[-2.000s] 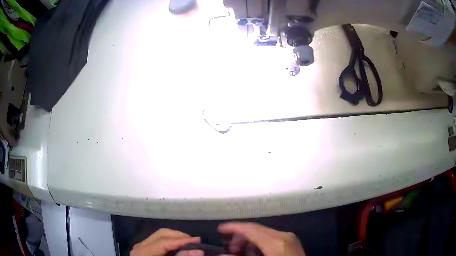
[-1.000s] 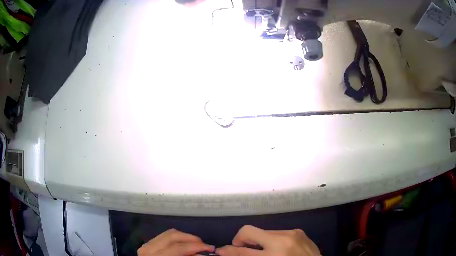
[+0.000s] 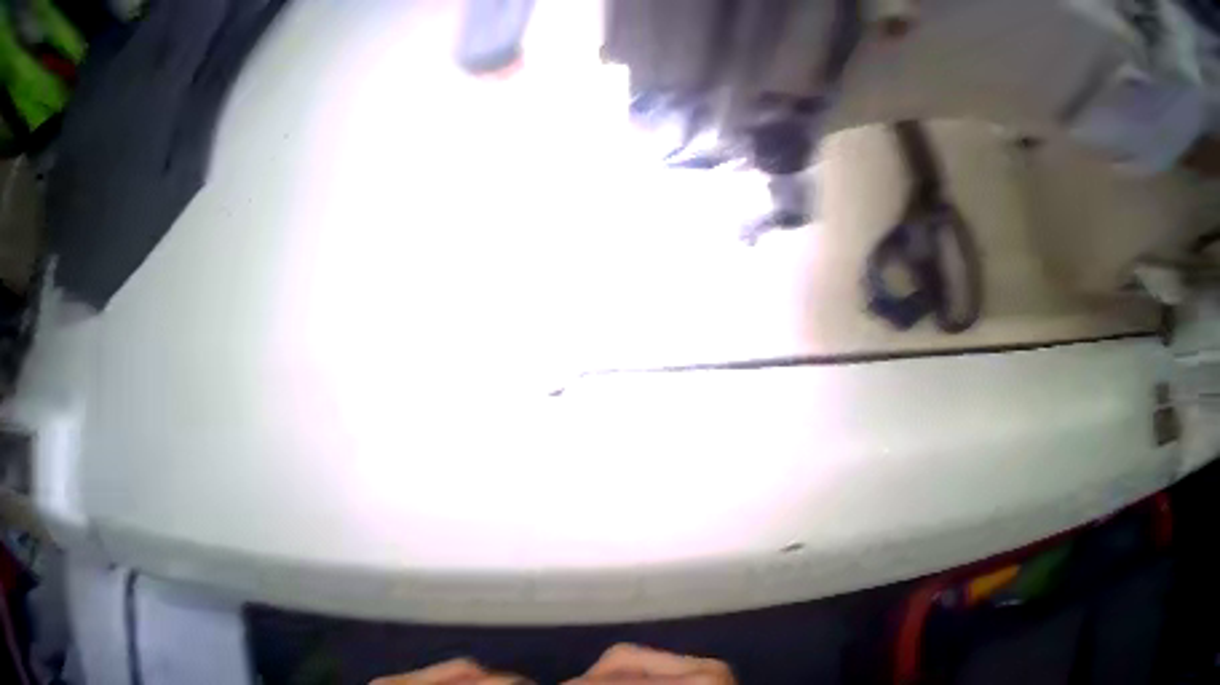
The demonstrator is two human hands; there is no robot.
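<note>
My left hand (image 3: pixel 452 673) and my right hand (image 3: pixel 653 666) are at the bottom edge of the picture, below the table's front edge, close together. Both are cut off, with only the knuckles and backs showing. Fingertips and anything between them are out of the picture. Dark cloth (image 3: pixel 535 645) lies behind and around the hands under the table edge. The view is blurred.
The white machine table (image 3: pixel 442 495) has strong glare at its middle. The sewing machine head (image 3: pixel 729 67) is at the top. Black-handled shears (image 3: pixel 923 254) lie under its arm. Dark panels (image 3: pixel 134 147) drape at the left. A red basket (image 3: pixel 917 629) is at lower right.
Both hands have sunk lower, mostly out of the picture. The table and machine have shifted down and slightly left in view. The dark piece glimpsed between the hands no longer shows.
</note>
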